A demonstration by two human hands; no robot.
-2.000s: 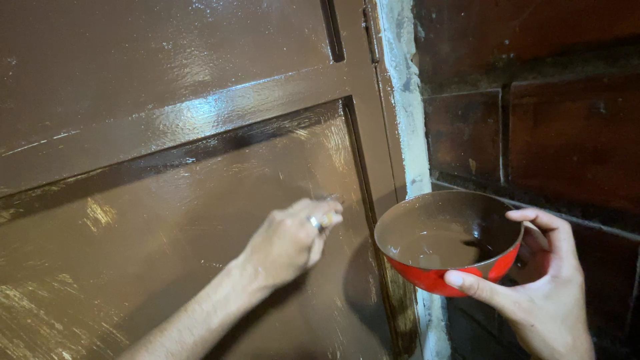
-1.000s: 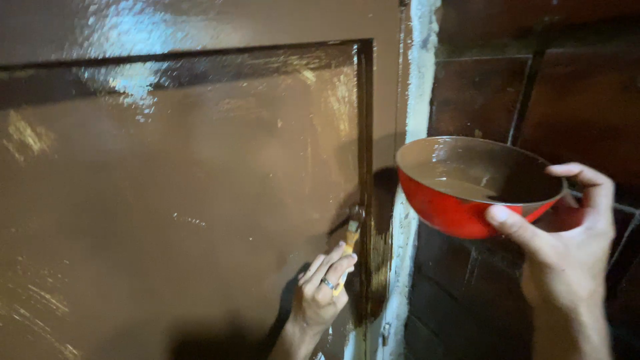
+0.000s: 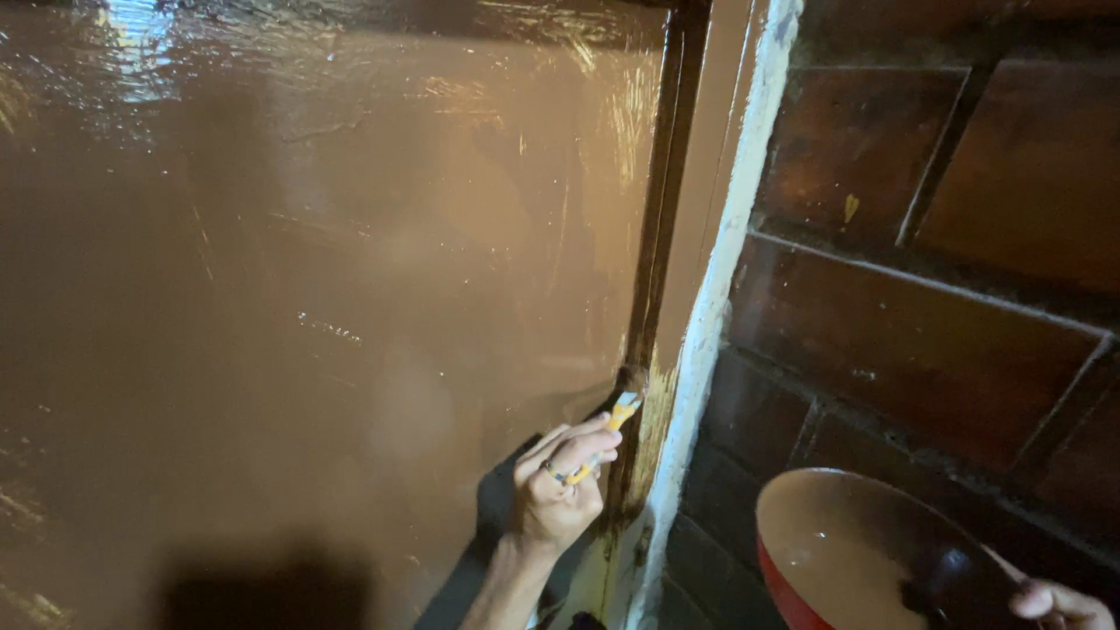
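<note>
My left hand [image 3: 564,486], with a ring on one finger, grips a small paintbrush [image 3: 619,413] with a yellow handle. The brush's bristles touch the dark groove at the right edge of a brown-painted door panel [image 3: 394,262]. Down at the lower right, my right hand [image 3: 1063,604] holds the rim of a red bowl [image 3: 781,582] that contains brown paint [image 3: 840,560]. Only some fingers of that hand show. Beside the groove, the door's frame strip has bare yellowish wood [image 3: 656,411] at its lower part and brown paint above.
A rough whitish strip [image 3: 713,262] runs down between the door frame and a dark reddish-brown block wall [image 3: 910,350]. Lighter streaks [image 3: 630,131] mark the panel near its upper right corner. Shadows fall across the lower panel.
My left hand with the brush has moved from the panel's face to its right edge and then down along it. The bowl is lower in view. The view has shifted downward and closer.
</note>
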